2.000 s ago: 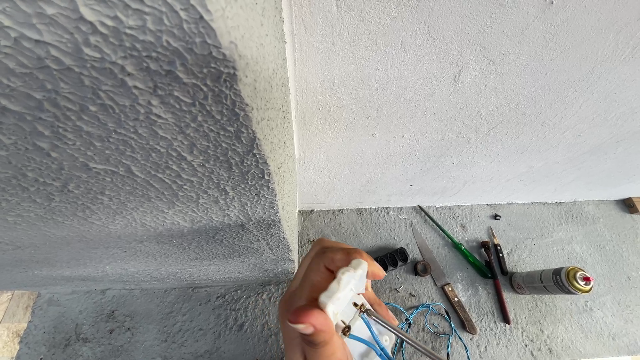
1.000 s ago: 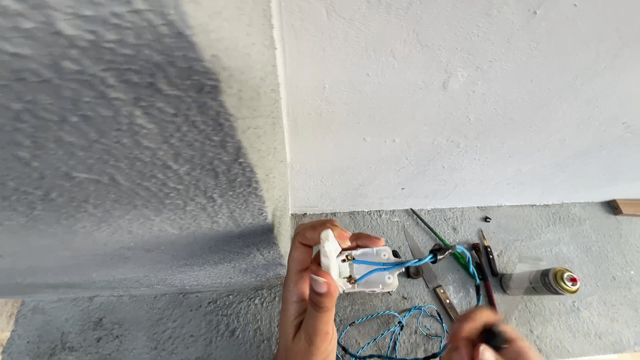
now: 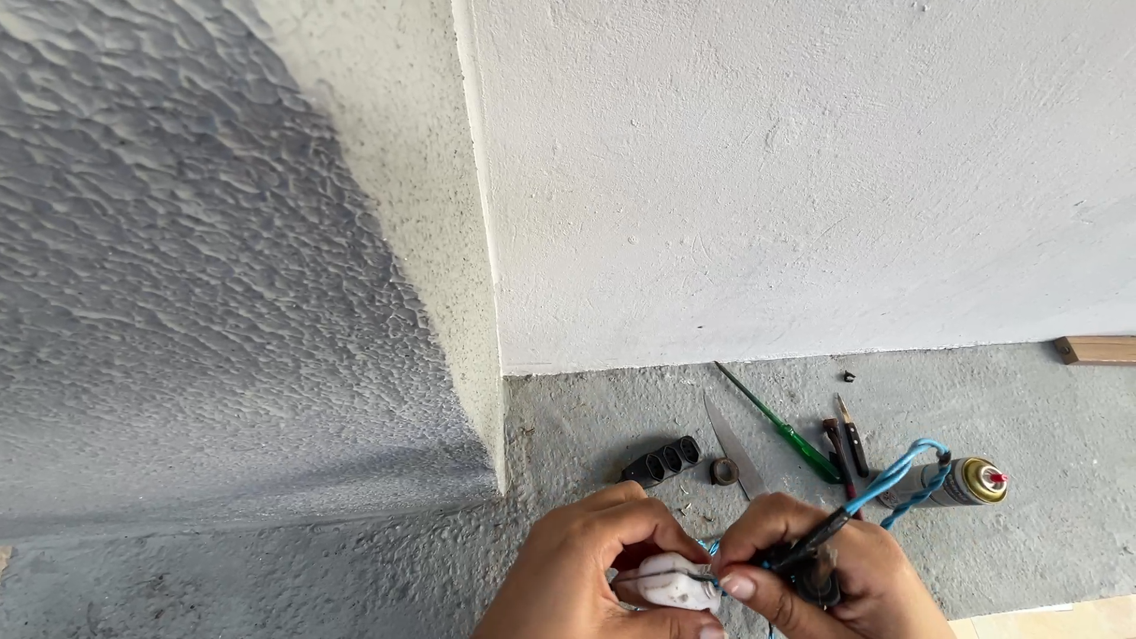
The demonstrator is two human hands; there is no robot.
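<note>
My left hand (image 3: 590, 568) grips a white plastic electrical fitting (image 3: 673, 586) between thumb and fingers, its two halves together. Against the fitting's right end, the thumb and forefinger of my right hand (image 3: 812, 568) pinch at the point where the cord comes out. A black-handled tool (image 3: 812, 577), its kind unclear, also lies in my right hand. Twisted blue wire (image 3: 896, 479) loops up past that hand, with a black-wrapped part (image 3: 821, 532) across the fingers. Most of the cord below is hidden by the hands.
Behind my hands on the rough grey surface lie a black multi-outlet socket (image 3: 664, 460), a roll of tape (image 3: 723, 471), a knife blade (image 3: 735, 444), a green screwdriver (image 3: 790, 432), a small black-handled tool (image 3: 852, 435) and a spray can (image 3: 972, 482). A wooden piece (image 3: 1096, 350) sits by the white wall.
The white fitting was open with blue wires showing inside; its halves are now together. My right hand has come in from the lower right to the fitting's end.
</note>
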